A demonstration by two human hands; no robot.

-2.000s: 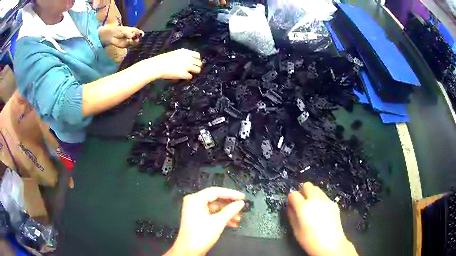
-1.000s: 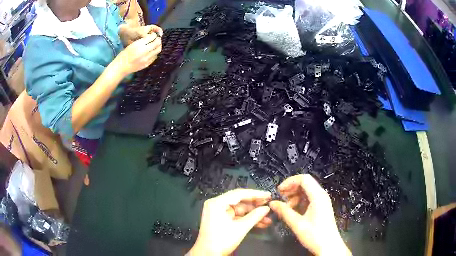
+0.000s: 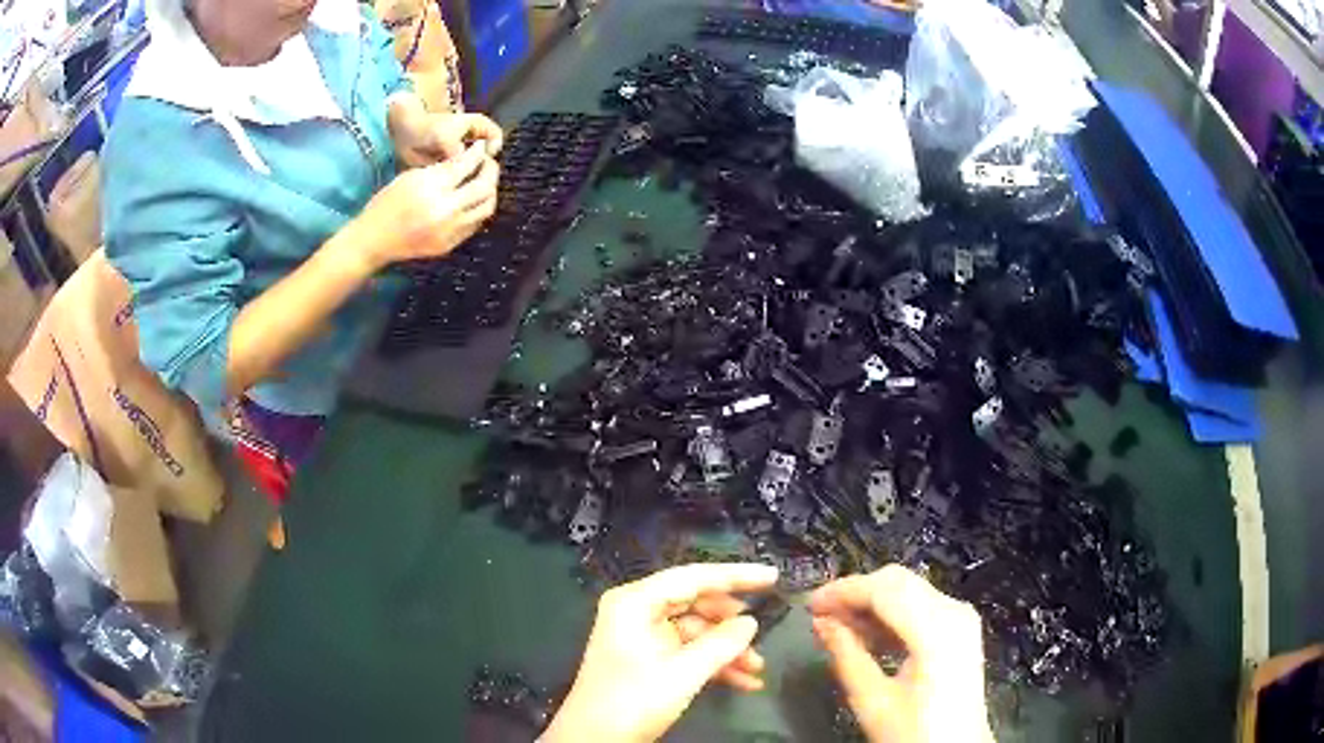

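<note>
My left hand (image 3: 668,646) pinches a small dark unit (image 3: 765,604) between thumb and fingertips, at the near edge of the pile. My right hand (image 3: 903,639) is right beside it, its fingertips close together at the unit's right end; whether they grip a tiny fitting is too small to tell. The pile of black parts (image 3: 813,349) lies just beyond both hands, with shiny perforated plates (image 3: 825,434) on top. A few small dark units (image 3: 508,694) sit on the green surface left of my left hand.
A co-worker (image 3: 247,218) at the left holds both hands over a black parts tray (image 3: 501,218). Clear plastic bags (image 3: 857,138) lie at the far side. Blue sheets (image 3: 1194,203) are stacked at right, above a wooden-edged box (image 3: 1285,697). Cartons (image 3: 109,392) stand at far left.
My right hand has moved from the pile's near edge to my left hand's fingertips. The co-worker's reaching hand has drawn back from the pile. The view has shifted, moving the scene rightward.
</note>
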